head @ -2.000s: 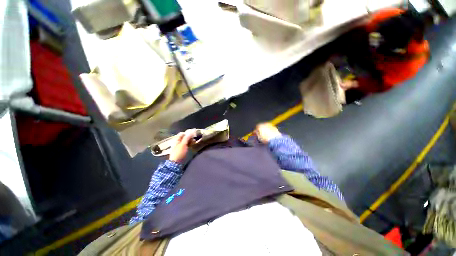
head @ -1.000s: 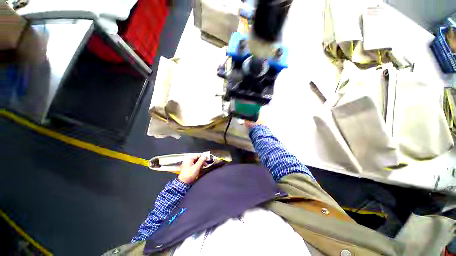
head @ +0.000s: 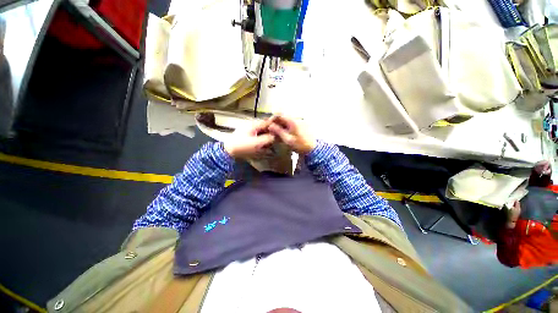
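Note:
A beige bag body (head: pixel 214 124) is in front of my chest, at the front edge of the white table. My left hand (head: pixel 252 139) grips it from the left. My right hand (head: pixel 292 133) meets my left hand at the bag, fingertips close together. Whether a small piece is between the fingertips cannot be told. Part of the bag hangs below my hands. The press (head: pixel 278 27), with a green panel and black lower edge, stands just beyond. Its black cable (head: pixel 261 88) hangs toward the bag.
A stack of beige bags (head: pixel 205 55) with yellow edges lies left of the press. A loose pile of bags (head: pixel 422 79) lies right. A blue basket (head: pixel 506 11) is at the far right. A person in orange (head: pixel 523 244) holds a beige bag at right. A dark-framed cart (head: pixel 79 79) stands left.
My right hand has come back from the press to the bag and meets my left hand. The bag is raised toward the table edge. The view has shifted, with the press now higher in it.

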